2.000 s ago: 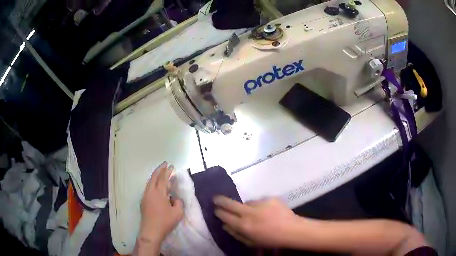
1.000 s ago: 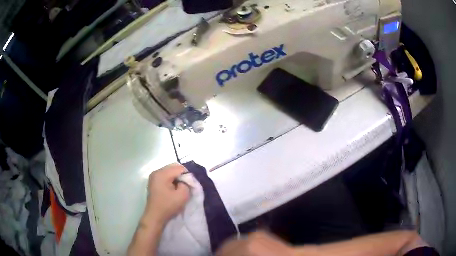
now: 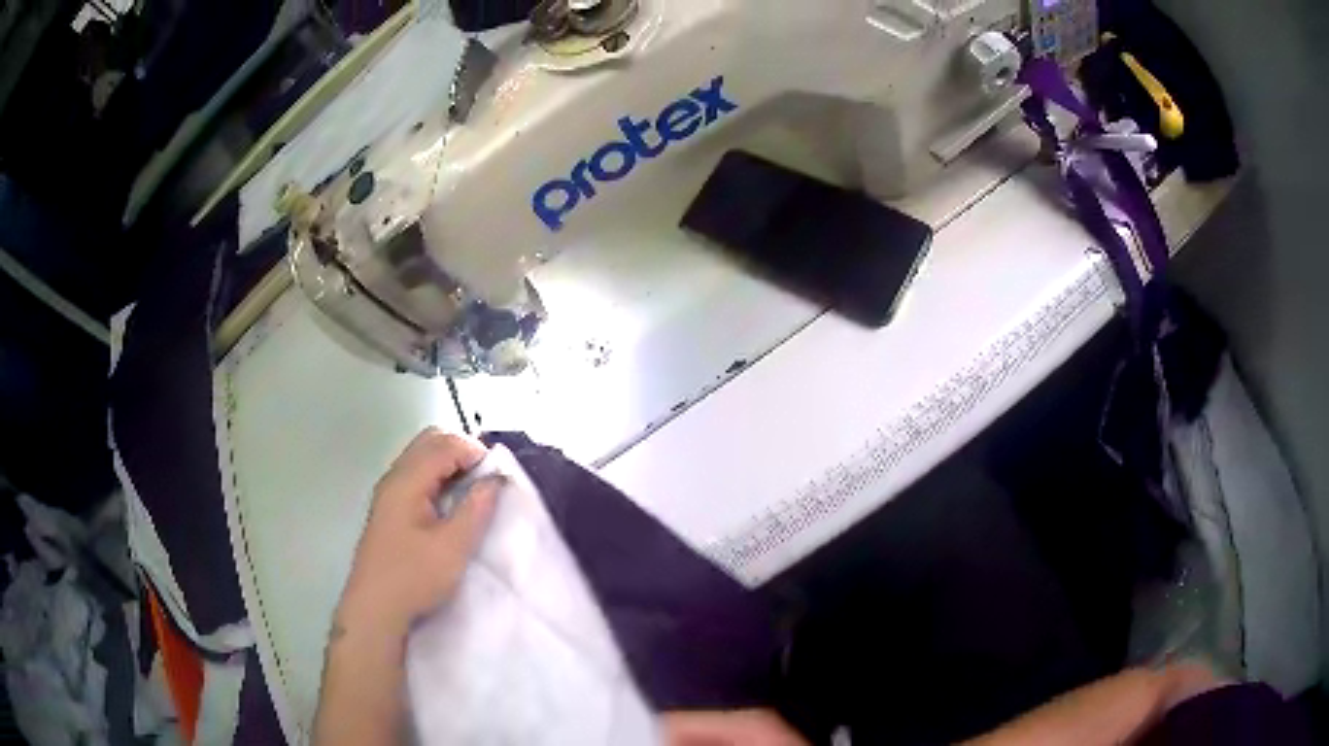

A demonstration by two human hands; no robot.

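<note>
A white padded lining panel (image 3: 518,627) lies with a dark purple shell fabric panel (image 3: 641,568) along its right side, at the front of the table. My left hand (image 3: 416,517) pinches the top corner of the white panel, just in front of the slot line. My right hand (image 3: 729,727) is at the bottom edge, mostly cut off and partly behind the fabric; its fingers are hidden. The presser foot area (image 3: 488,347) of the sewing machine is brightly lit, with the fabric a short way in front of it.
The cream sewing machine (image 3: 627,88) stands across the back. A black smartphone (image 3: 806,233) lies under its arm. Purple ribbons (image 3: 1122,204) hang at the right end, near a yellow-handled tool (image 3: 1154,96). Dark and white cut pieces (image 3: 172,423) hang over the table's left side, by an orange edge (image 3: 175,670).
The view has shifted, so the machine sits further left. My left hand has closed on the white panel's corner. My right hand has moved down, largely out of view, and the dark fabric is spread wider.
</note>
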